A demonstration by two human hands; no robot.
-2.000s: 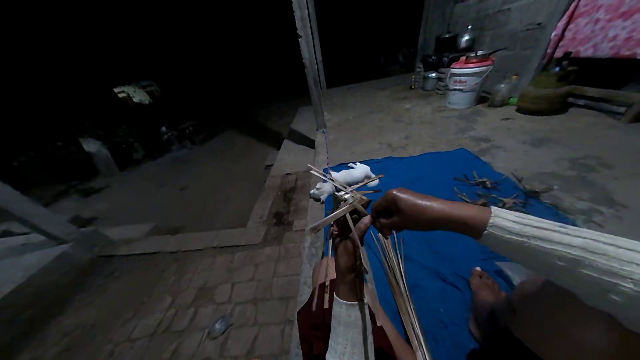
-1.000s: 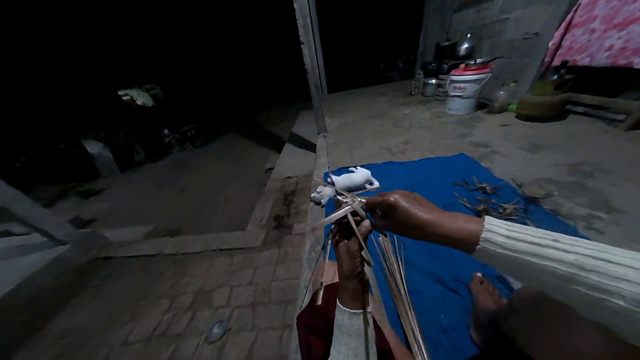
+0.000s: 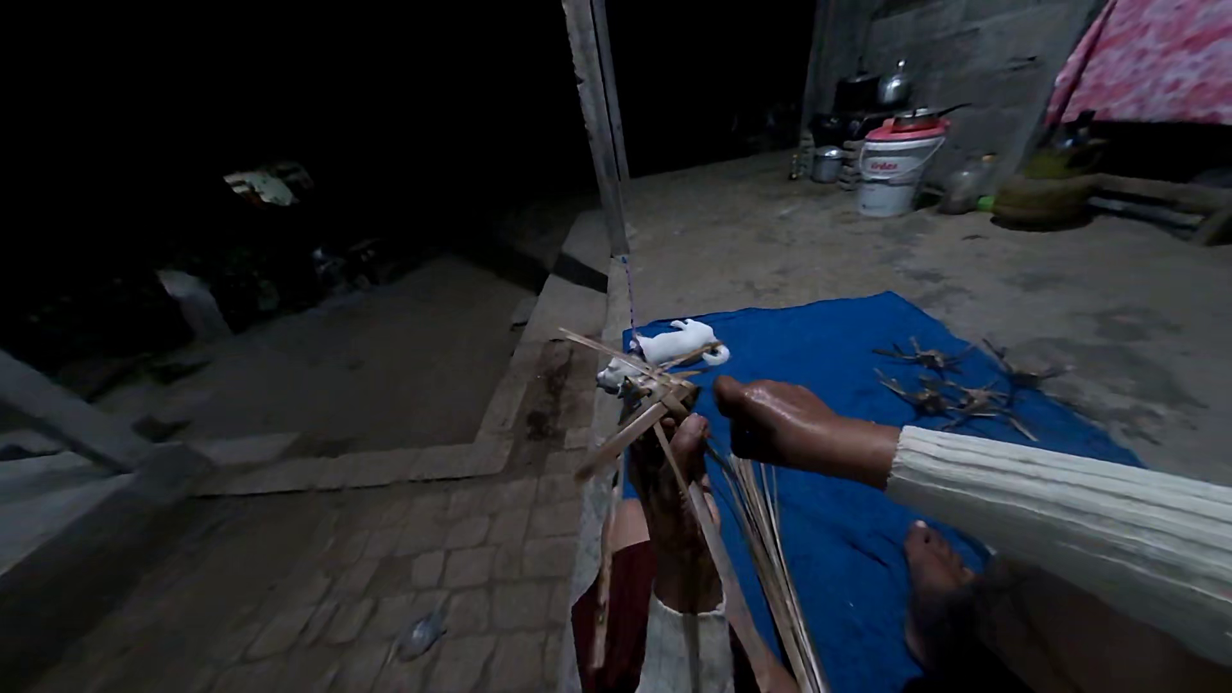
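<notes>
My left hand (image 3: 679, 481), upright at the lower centre, grips a small woven piece of flat plant strips (image 3: 671, 395), whose loose ends stick out several ways. Just right of the weave is my right hand (image 3: 784, 419), its fingers curled; whether a strip lies between them cannot be told. A bundle of long thin strips (image 3: 770, 558) lies on the blue cloth (image 3: 837, 597) below my right hand. Several star-shaped woven pieces (image 3: 972, 395) with spread ends rest on the cloth's right part.
A white cat (image 3: 679, 342) lies at the cloth's far left corner, beside a post (image 3: 602, 125) with a cord. A lidded bucket (image 3: 890, 168), metal pots (image 3: 895, 87) and a round vessel (image 3: 1044, 202) stand at the back right. A bare foot (image 3: 934, 568) rests on the cloth. Brick paving (image 3: 462, 558) is at left.
My right hand has moved a little right, off the woven piece that it met a second ago. The strips' loose ends point differently. My left hand keeps its hold.
</notes>
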